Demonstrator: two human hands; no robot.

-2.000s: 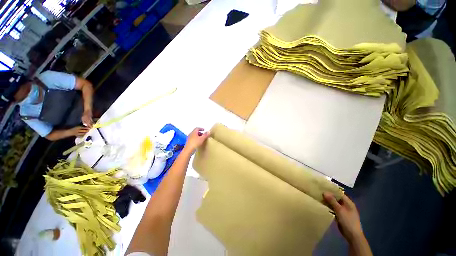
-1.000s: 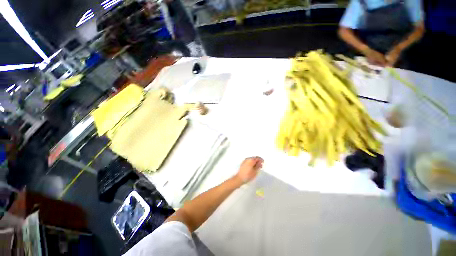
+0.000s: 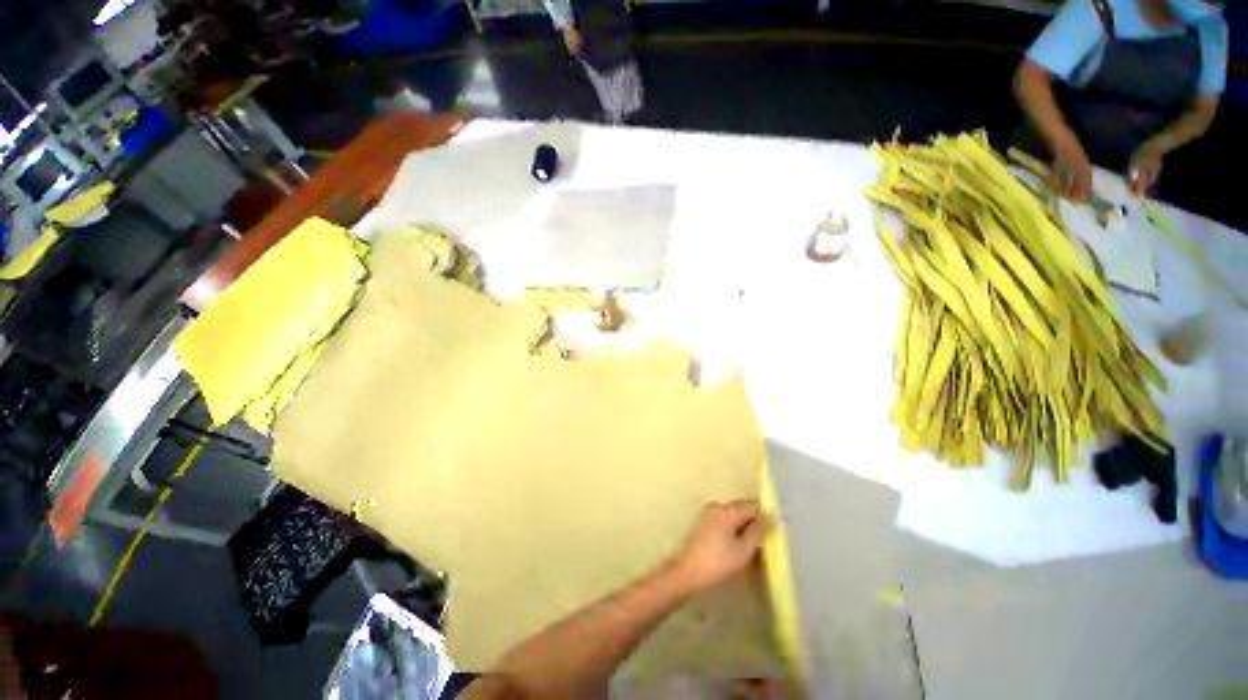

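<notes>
A large khaki leather panel (image 3: 548, 438) spreads over the near left of the bench, with a thin yellow edge along its right side. My left hand (image 3: 725, 540) reaches in from the bottom, its fingers closed on that right edge. The panel overlaps the khaki pile (image 3: 397, 328) at the bench end, so the border between them is hard to tell. My right hand cannot be made out; a small skin-toned patch at the bottom edge is too cut off to identify.
A brighter yellow pile (image 3: 274, 321) lies far left. Yellow strips (image 3: 1013, 315) are heaped at right, near a black cloth (image 3: 1139, 472) and blue tray (image 3: 1218, 513). A small bottle (image 3: 828, 235) stands mid-table. A person (image 3: 1129, 82) works across the table.
The view has swung left toward the bench end. My left hand, empty a second ago, now holds the edge of a khaki panel, which has come off the pile toward me and to the right.
</notes>
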